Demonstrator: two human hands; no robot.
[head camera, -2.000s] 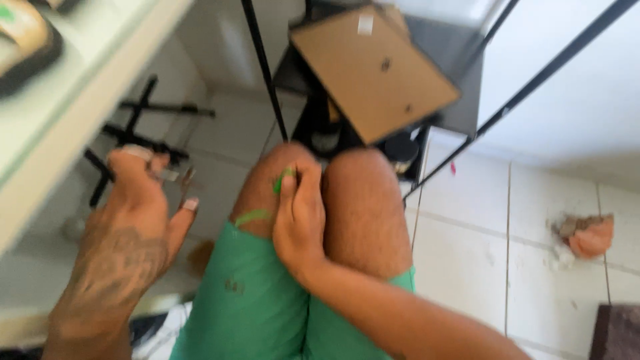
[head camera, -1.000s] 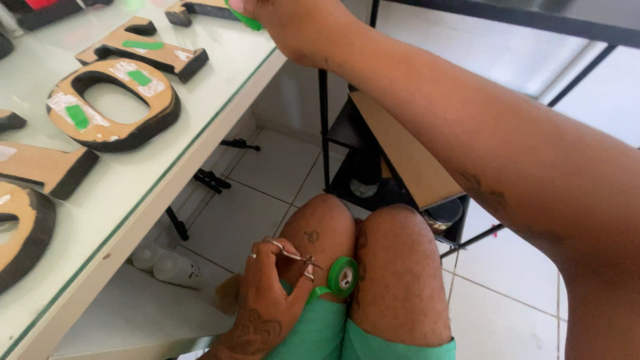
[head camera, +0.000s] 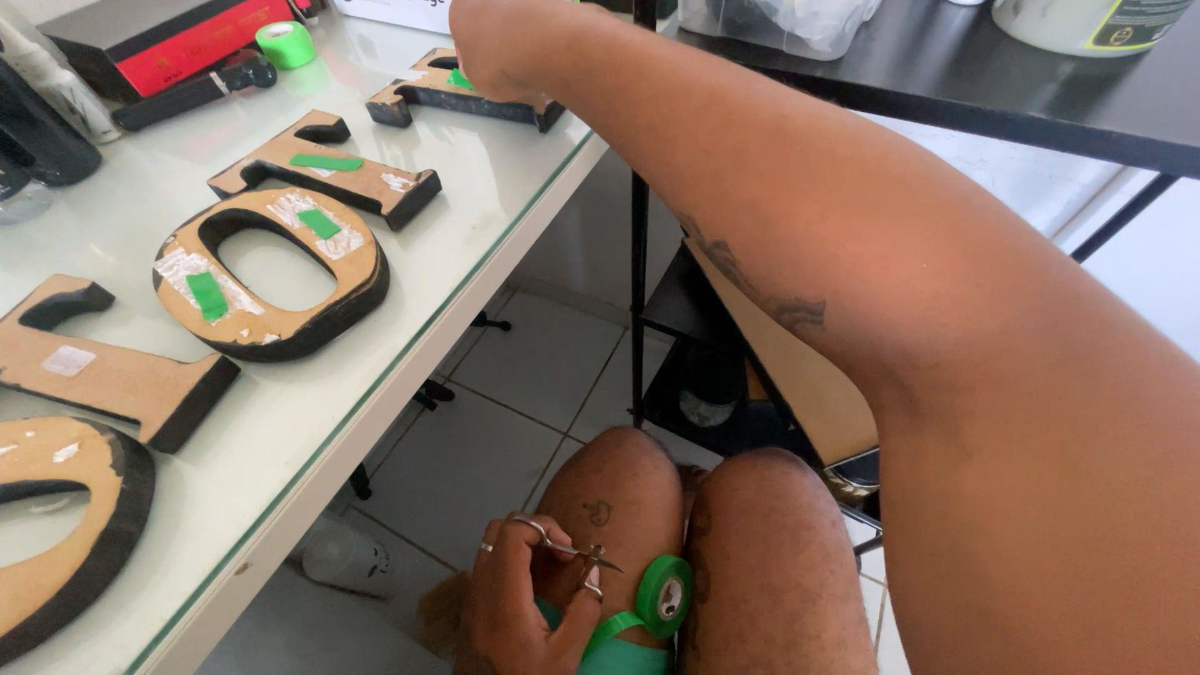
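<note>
My left hand (head camera: 525, 600) rests over my thigh with small metal scissors (head camera: 577, 553) in its fingers. Beside it, a roll of green tape (head camera: 666, 597) lies on my thighs with a loose strip trailing towards that hand. My right arm reaches across to the table's far end, where my right hand (head camera: 497, 56) is at a letter-shaped piece (head camera: 469, 98) with green tape on it; its fingertips are hidden. Nearer on the glass-topped table (head camera: 394, 281) lie an O-shaped piece (head camera: 347, 272) and a T-like piece (head camera: 375, 183), both bearing green tape strips, and another letter (head camera: 141, 380) without green tape.
A lighter green tape roll (head camera: 285, 44), a black and red box (head camera: 178, 47) and bottles (head camera: 42, 112) stand at the table's back left. At right is a black shelf (head camera: 937, 84) holding a plastic tub (head camera: 1087, 23). A white bottle (head camera: 342, 553) sits below the table edge.
My right hand has gone from my thigh to the table's far letter. The green tape roll shows on my thighs in the two later frames. My left hand, holding scissors, has come over my thigh.
</note>
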